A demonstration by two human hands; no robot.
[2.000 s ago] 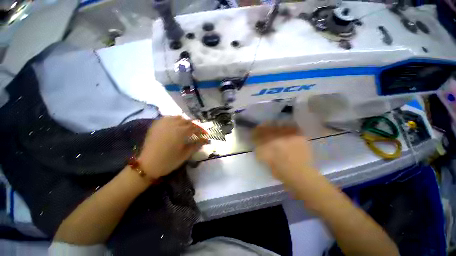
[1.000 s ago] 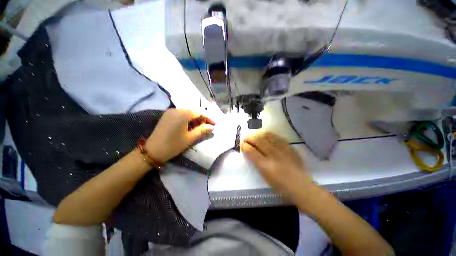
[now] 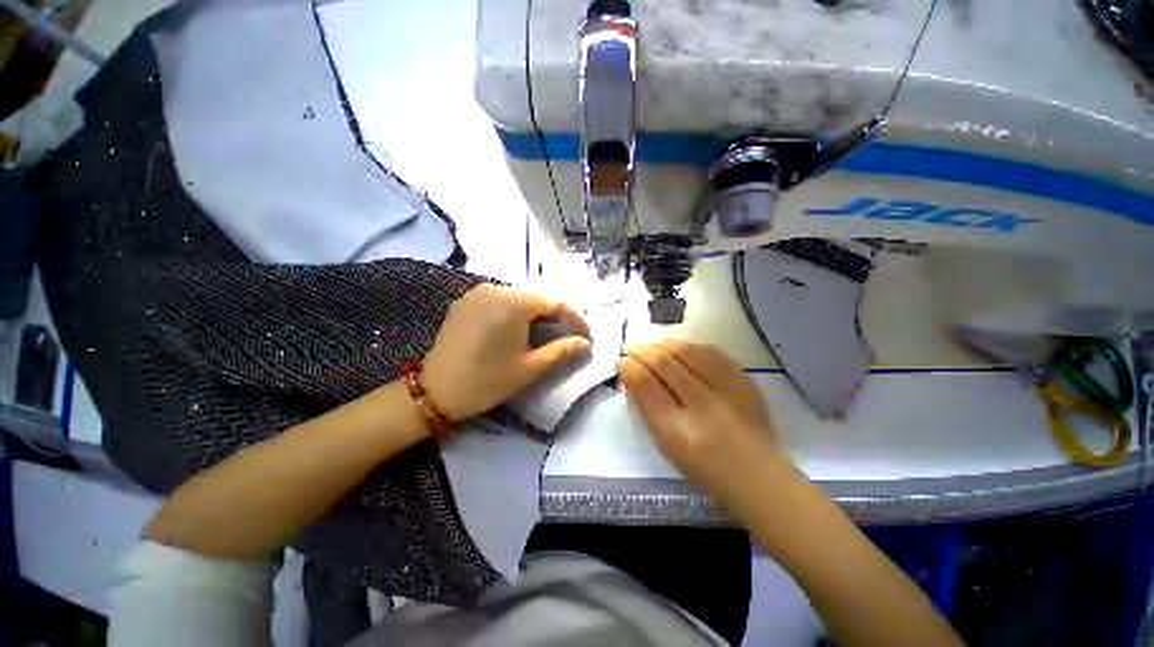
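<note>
The dark speckled garment panel (image 3: 291, 322) with pale grey-white backing (image 3: 253, 120) lies left of the needle and hangs over the table's front edge. A pale part of it reaches the brightly lit presser foot area (image 3: 613, 281). My left hand (image 3: 500, 354) lies on the panel just left of the needle, fingers bent, pressing and holding the fabric. My right hand (image 3: 694, 402) pinches the panel's edge just in front of the presser foot. The fingertips of my right hand partly hide that edge.
The white sewing machine head (image 3: 785, 76) stands over the work. A curved grey piece with a dark band (image 3: 810, 331) lies under its arm. Scissors with green and yellow handles (image 3: 1086, 427) lie at the right. A ruler-like scale (image 3: 658, 506) runs along the front edge.
My right hand has come left from beside the needle to the fabric edge. The panel's pale edge now shows at the needle. The view has shifted closer; the grey piece is now plainly seen.
</note>
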